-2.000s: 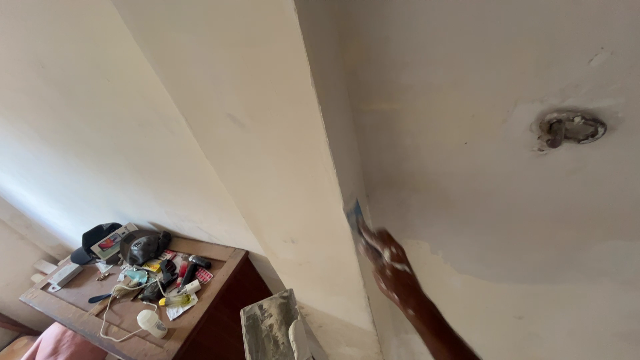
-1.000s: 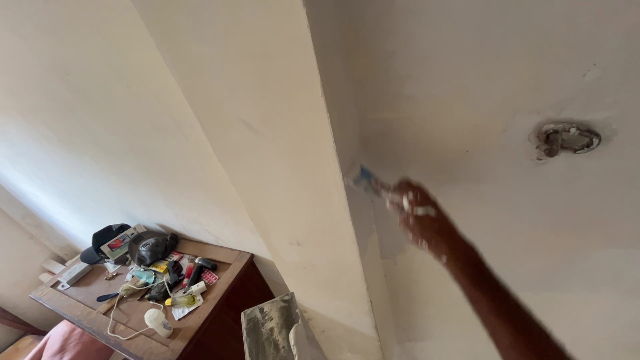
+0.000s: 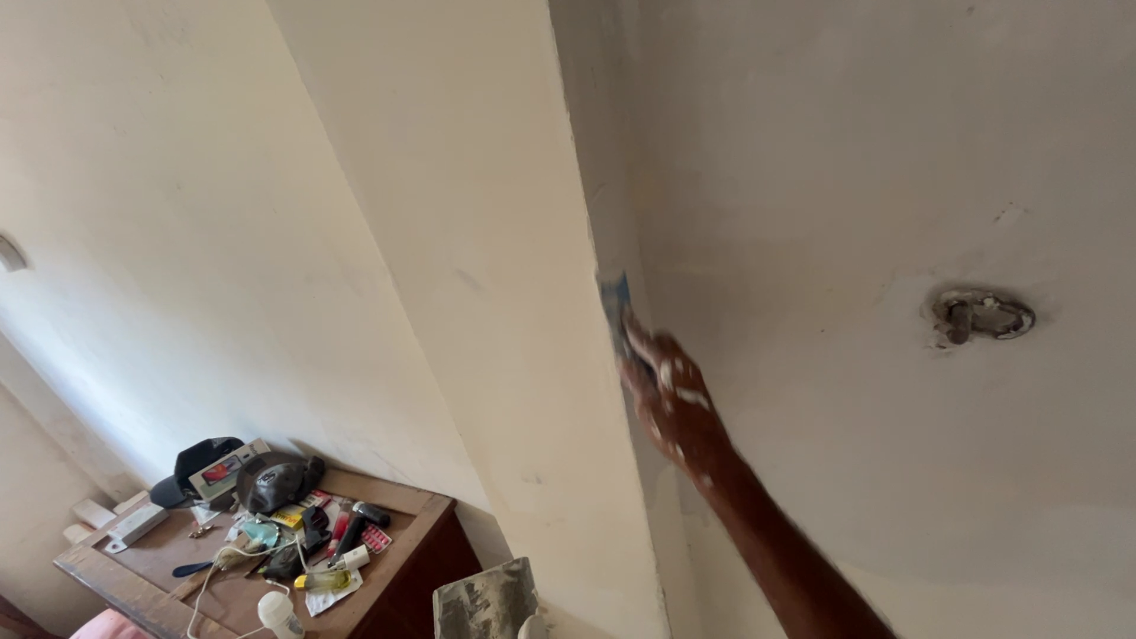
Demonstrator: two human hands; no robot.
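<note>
My right hand (image 3: 670,395), spotted with white paste, grips a putty knife (image 3: 615,297) with a bluish blade. The blade lies against the narrow side face of a plastered beam or pillar (image 3: 497,293), close to its long edge. At the bottom centre a flat plate (image 3: 488,599) smeared with grey and white paste stands tilted, with a pale rounded shape at its lower right that I cannot identify. My left hand is not in view, and what holds the plate is hidden.
At lower left a wooden cabinet (image 3: 142,590) bears two dark caps (image 3: 275,479), a phone box (image 3: 229,470), a white cable, a white bottle (image 3: 280,612) and other small items. A round fitting hole (image 3: 981,317) breaks the plastered surface at right.
A second ago my right hand was blurred, with the putty knife farther up the side face. Now the knife lies lower, right beside the edge. It has stayed in my hand.
</note>
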